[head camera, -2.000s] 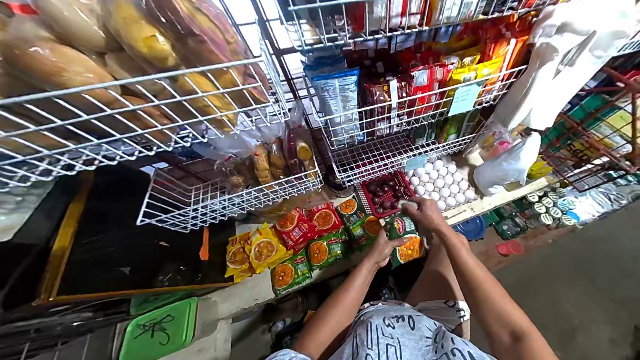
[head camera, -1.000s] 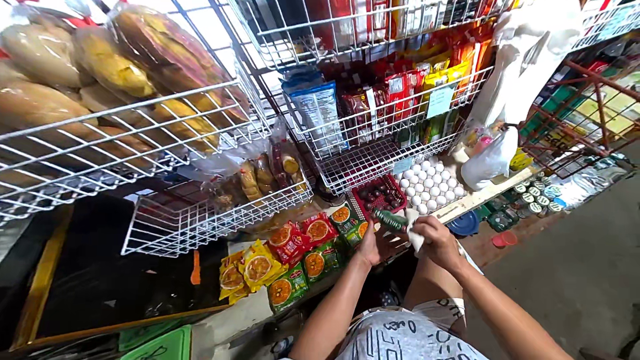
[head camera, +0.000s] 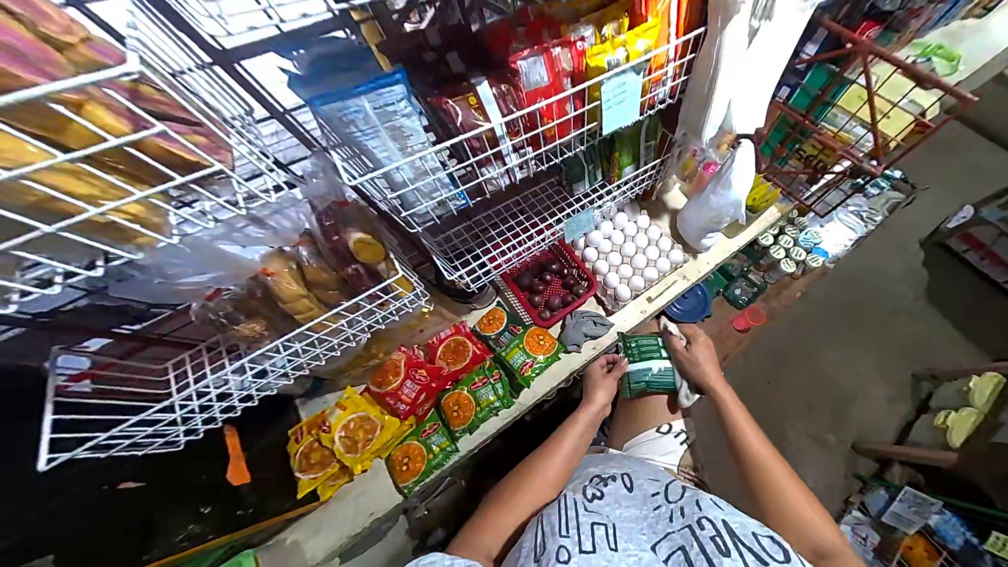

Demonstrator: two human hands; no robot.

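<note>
A green noodle packet (head camera: 647, 364), its printed back facing up, is between my hands over my lap. My left hand (head camera: 603, 381) pinches its left edge. My right hand (head camera: 694, 358) grips a whitish cloth (head camera: 683, 376) against the packet's right side. On the ledge to the left lie several green noodle packets (head camera: 529, 352), red packets (head camera: 403, 379) and yellow packets (head camera: 361, 429). A crumpled grey cloth (head camera: 584, 329) rests just beyond my left hand, near a red plastic basket (head camera: 586, 276) of dark round items.
White eggs (head camera: 630, 250) fill a tray behind the ledge edge. White wire baskets (head camera: 504, 142) with packaged goods overhang the ledge; another wire basket (head camera: 236, 370) holds bagged bread. A white plastic bag (head camera: 715, 206) hangs at right. A blue lid (head camera: 689, 303) and glass jars (head camera: 786, 248) sit beyond my right hand.
The green packet has turned from its pictured front, seen two seconds ago, to its printed back. The grey cloth now shows on the ledge. The view has shifted.
</note>
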